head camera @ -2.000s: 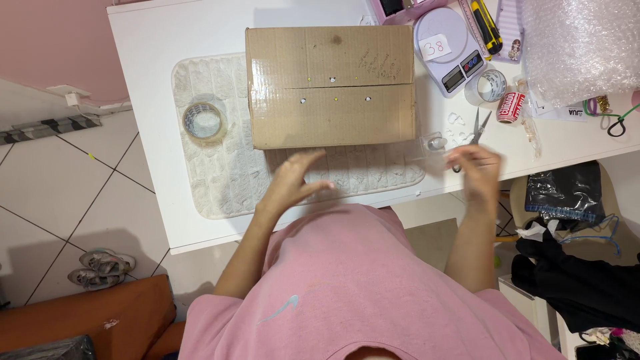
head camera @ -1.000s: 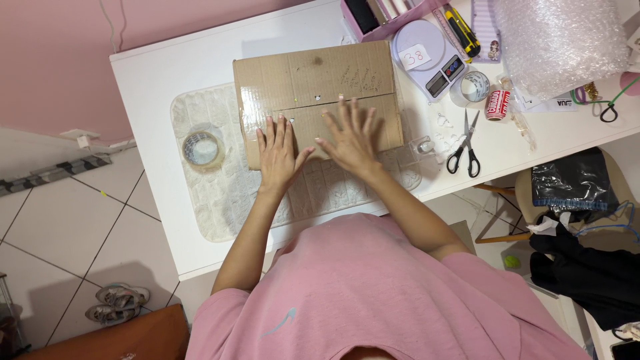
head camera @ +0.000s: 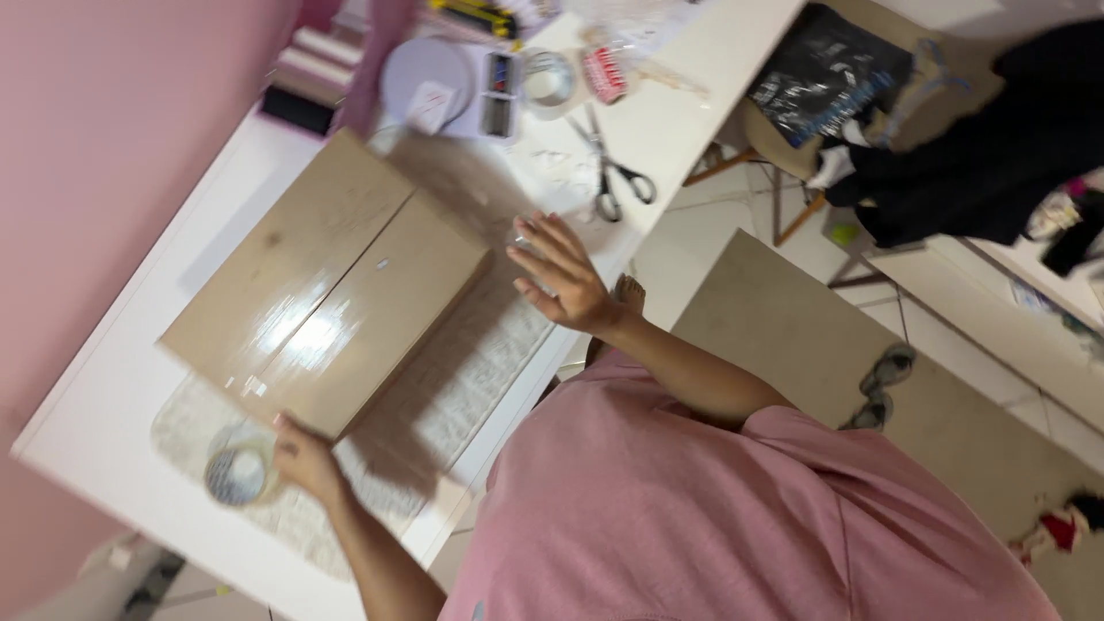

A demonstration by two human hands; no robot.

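A closed cardboard box (head camera: 328, 285) lies on a pale textured mat (head camera: 448, 379) on the white table. My left hand (head camera: 306, 457) is at the box's near left corner, its fingers against the edge and partly hidden; whether it grips the box I cannot tell. Beside that hand, a roll of clear tape (head camera: 237, 474) rests on the mat. My right hand (head camera: 561, 276) hovers off the box's right side, fingers spread, holding nothing visible. Black-handled scissors (head camera: 608, 168) lie with open blades on the table beyond my right hand.
At the table's far side are a kitchen scale (head camera: 431, 86) with a paper note, another tape roll (head camera: 548, 82), a red-labelled item (head camera: 605, 75) and a pink organizer (head camera: 319, 69). A chair (head camera: 776, 147) bearing a black plastic bag (head camera: 828, 73) stands right of the table.
Both hands lay on top of the box one second ago; now the left is at its corner and the right is off it. The box sits differently on the mat. The view has rotated strongly.
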